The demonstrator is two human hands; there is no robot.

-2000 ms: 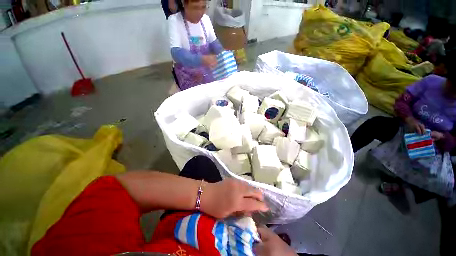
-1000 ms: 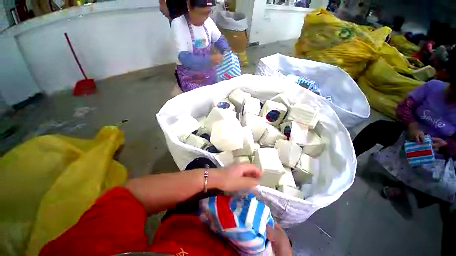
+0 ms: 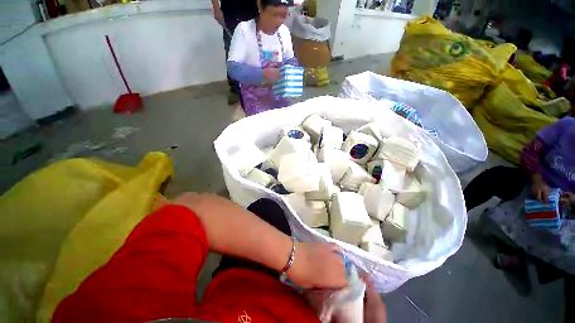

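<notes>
A fabric cover [image 3: 350, 305] is low in the view, over my lap by the sack rim. Its cream-white side mostly shows, with a little light blue at the top; it is blurred. My left hand [image 3: 320, 266], with a bracelet at the wrist, grips it from the left and above. My right hand [image 3: 374, 305] holds its right side, partly cut off by the bottom edge. The central woven sack [image 3: 441, 243] stands in front of my hands and holds several cream unturned covers [image 3: 348, 217], some with dark round openings.
Another white sack [image 3: 463, 129] with striped pieces stands behind. A person [image 3: 261, 53] ahead and a person in purple [image 3: 558, 154] at right hold striped covers. Yellow sacks lie at left [image 3: 82, 214] and back right [image 3: 435, 60]. A red dustpan [image 3: 128, 103] stands by the wall.
The striped faces and red band that showed on the cover are now mostly out of sight, and cream shows. Both hands have moved right and lower. The view has shifted slightly left.
</notes>
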